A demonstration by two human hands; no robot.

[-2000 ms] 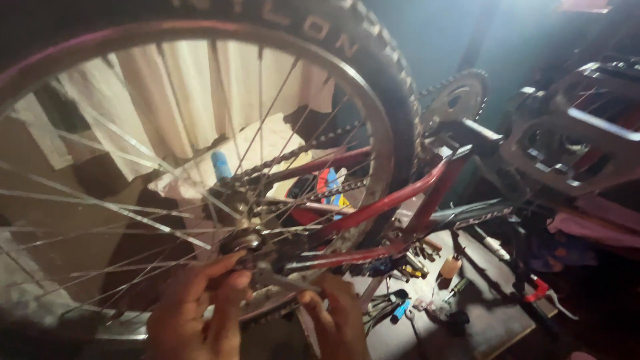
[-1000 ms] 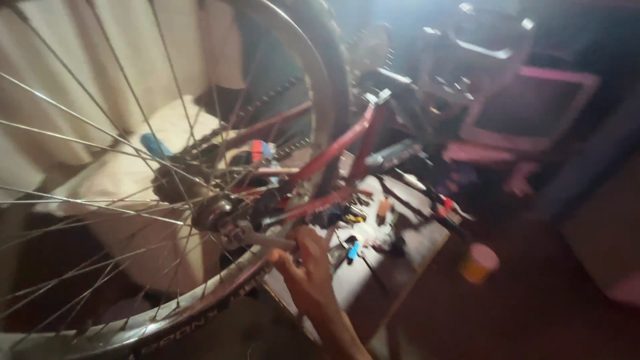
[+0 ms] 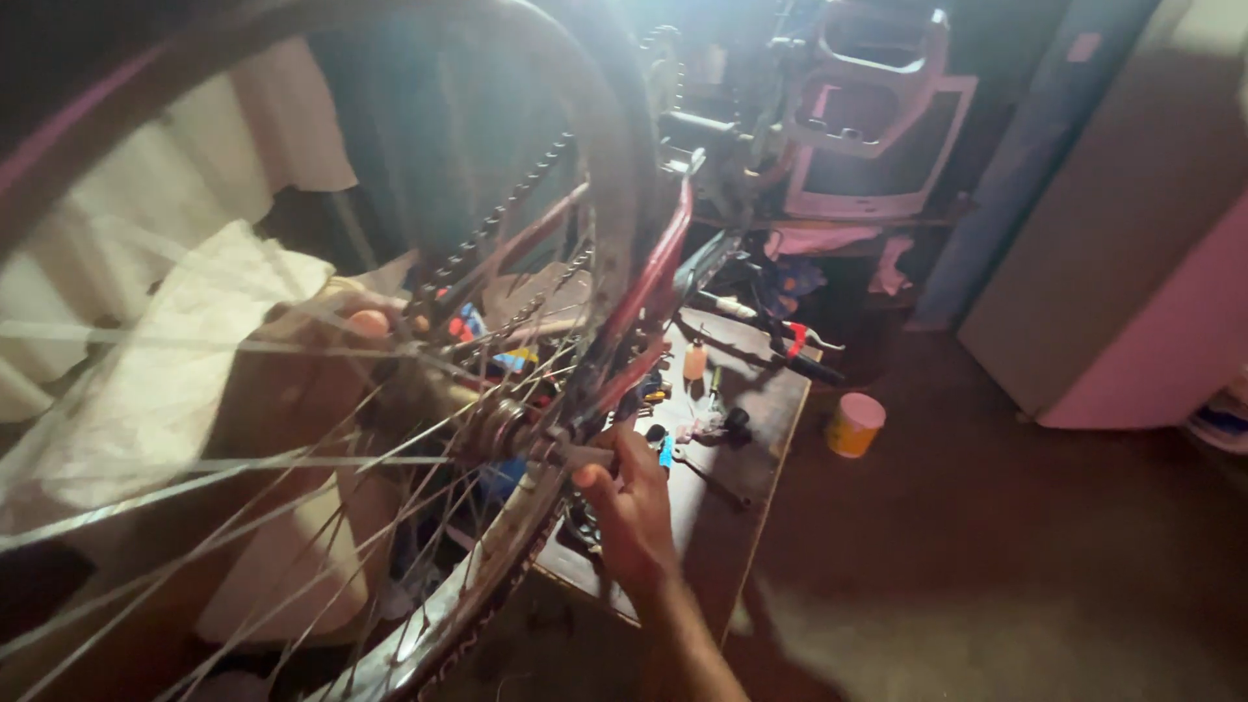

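A bicycle wheel (image 3: 595, 146) with a knobby tire fills the left and middle, mounted in a red frame (image 3: 651, 283). My right hand (image 3: 634, 497) grips a metal wrench (image 3: 585, 455), whose head sits at the axle end beside the hub (image 3: 502, 429). Seen through the blurred spokes, my left hand (image 3: 375, 317) is on the far side of the wheel, by the chain (image 3: 497, 214) and the hub's other end. Spokes and blur hide what its fingers touch.
Below the frame, a low board (image 3: 770, 463) carries loose tools, a small orange bottle (image 3: 694, 361) and a brake lever with red on it (image 3: 799, 339). A pink and yellow tub (image 3: 856, 426) stands on the floor. Light cloth (image 3: 185, 361) lies at left.
My left hand, at the near side of the hub two seconds ago, is now on the far side of the wheel. The right hand remains on the wrench at the axle. The view has shifted.
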